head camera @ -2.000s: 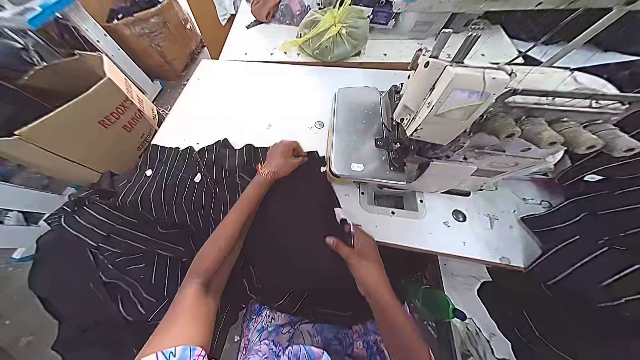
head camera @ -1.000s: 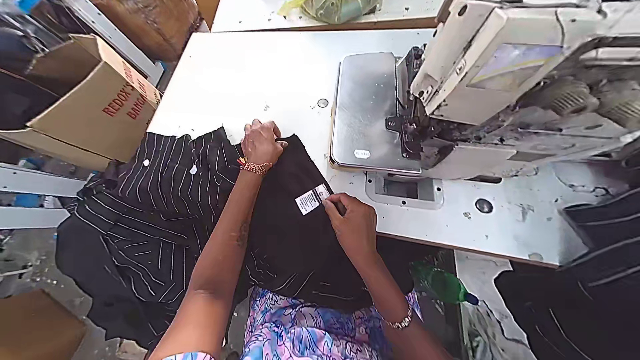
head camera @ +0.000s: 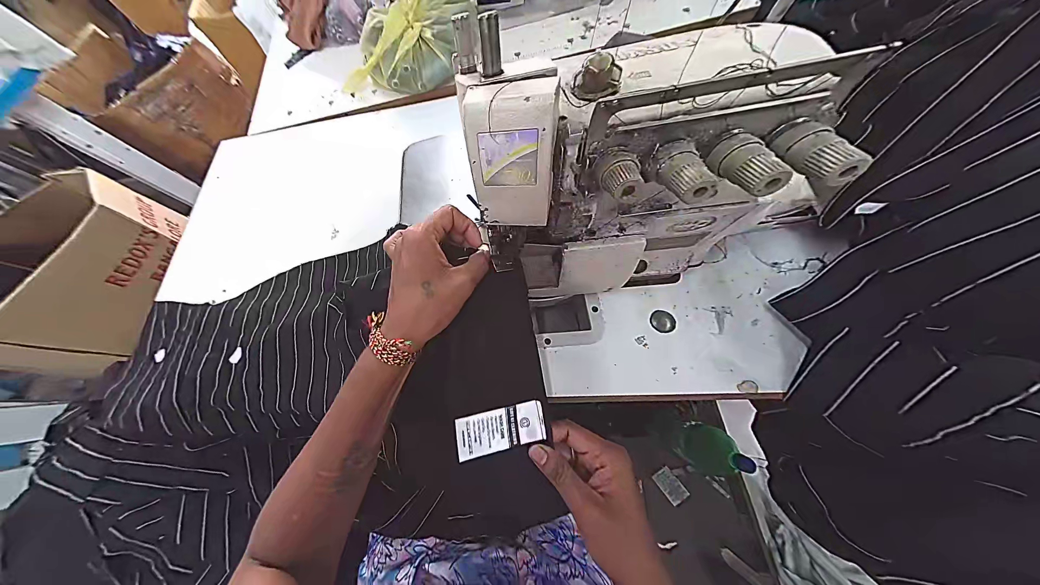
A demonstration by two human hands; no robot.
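Note:
Black fabric with white stripes [head camera: 301, 325] lies over the table edge and my lap, with a plain black panel [head camera: 479, 349] at its right part. My left hand [head camera: 435, 268] pinches the panel's top edge close to the presser foot [head camera: 502, 248] of an overlock sewing machine [head camera: 512, 154]. Its thumb and forefinger meet at a small white bit. Lower down, my right hand [head camera: 589, 471] grips the panel's right edge at a white printed care label [head camera: 500, 431], its thumb on the label's corner. The fingers under the cloth are partly hidden.
Thread tension knobs [head camera: 682, 171] line the machine's front. More striped black fabric [head camera: 918, 325] hangs at the right. Left stands a cardboard box [head camera: 81, 268]. A yellow tied bag [head camera: 410, 45] sits on the table behind. A green bottle [head camera: 707, 448] is below the white worktable [head camera: 268, 187].
The black panel's top edge has moved up to the machine's presser foot, with my left hand on it. The white label, at most partly seen two seconds ago, lies flat beside my right hand.

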